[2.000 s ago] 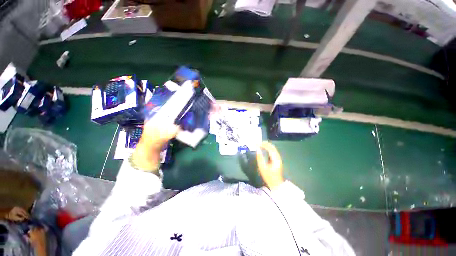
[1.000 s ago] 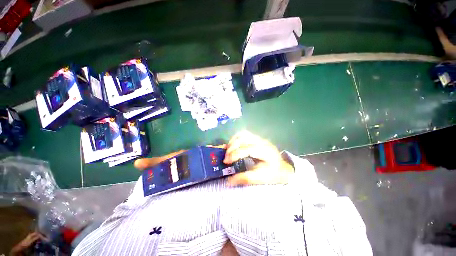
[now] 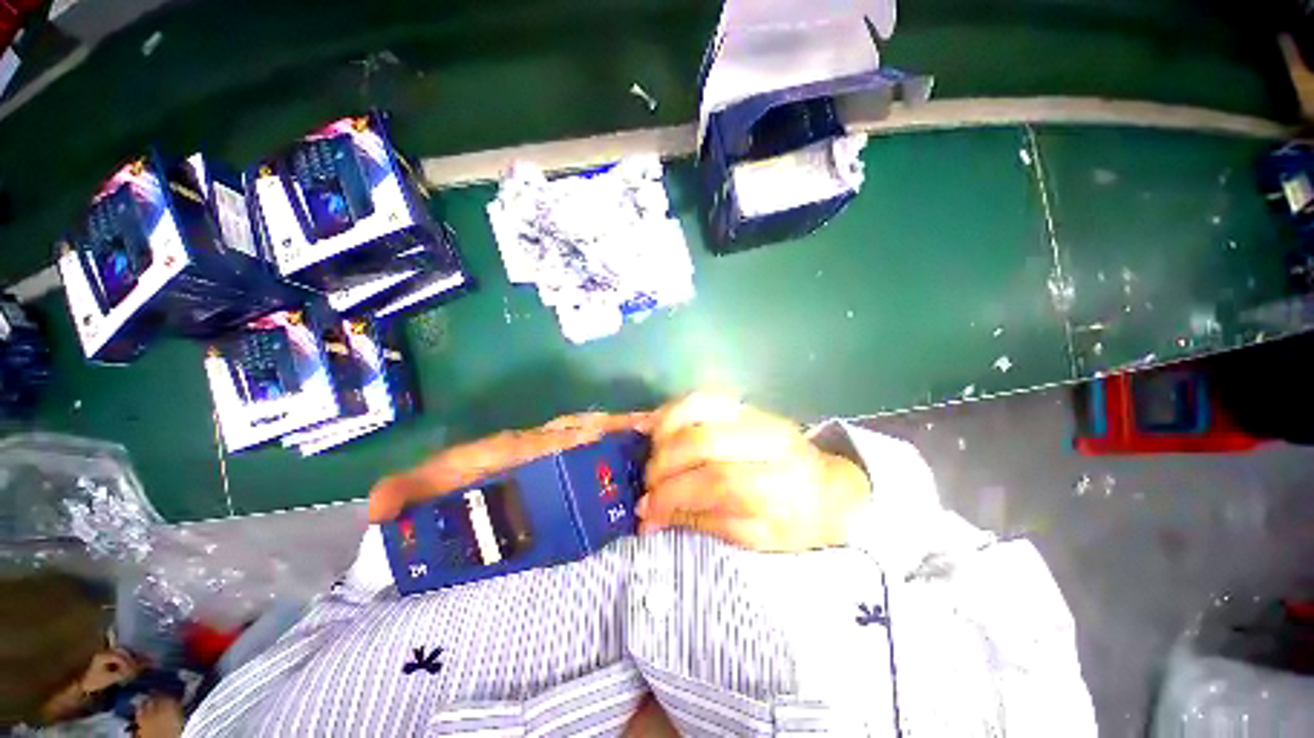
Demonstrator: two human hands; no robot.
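A dark blue retail phone box (image 3: pixel 541 516) lies at my lap against the striped smock. My left hand (image 3: pixel 504 450) lies along its far long edge, partly hidden behind it. My right hand (image 3: pixel 749 473) closes over its right end, with the fingertips at the end flap. Whether a seal is under the fingers cannot be told. A crumpled whitish sticker sheet (image 3: pixel 594 245) lies flat on the bench. An open blue display carton (image 3: pixel 778 176) with a raised pale flap stands to its right; its inside is dark.
Stacked retail boxes (image 3: pixel 339 202) stand at left on the green bench (image 3: pixel 922 274). A clear plastic bag (image 3: pixel 79 490) lies at the lower left. A person's hands show at the bottom left. A red stool (image 3: pixel 1167 411) stands on the floor at right.
The box was lifted among the stacks, then brought to my lap, where both hands now hold it. Since a second ago, my right hand has covered more of its end and the bench has shifted up in view.
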